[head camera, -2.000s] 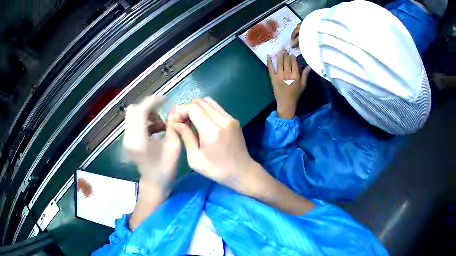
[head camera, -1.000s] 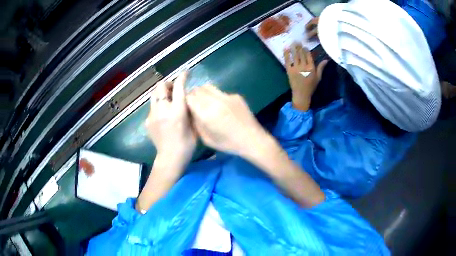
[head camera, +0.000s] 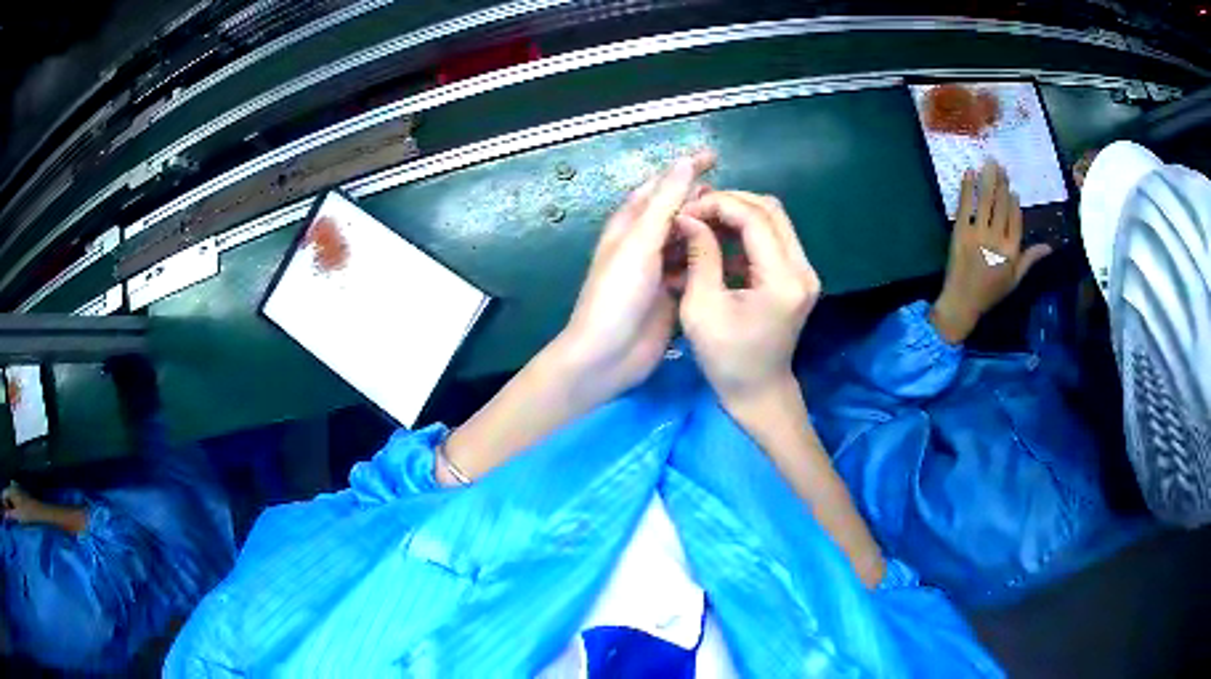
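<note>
My left hand (head camera: 627, 292) is raised over the green bench, fingers fairly straight and close together. My right hand (head camera: 750, 299) is beside it with bent fingers, its fingertips at the left fingers. Whether a small thing is between them cannot be told. Two tiny pale rings, which look like finger cots (head camera: 565, 173), lie on the bench (head camera: 505, 272) behind my hands. A white parts board (head camera: 379, 318) with a dark edge lies to the left, with a small pile of copper-coloured parts (head camera: 327, 244) near its far corner. Neither hand touches the board.
Metal rails (head camera: 531, 82) run behind the bench. At right, a person in a white cap (head camera: 1155, 318) has a hand (head camera: 985, 252) at another parts board (head camera: 1016, 166). Another person's blue sleeve (head camera: 120, 544) and a small white board (head camera: 27, 402) are at far left.
The view has turned, so the left board sits nearer the middle and the neighbour further right. The person at far left has come into view. My hands stay together, with the fingers repositioned.
</note>
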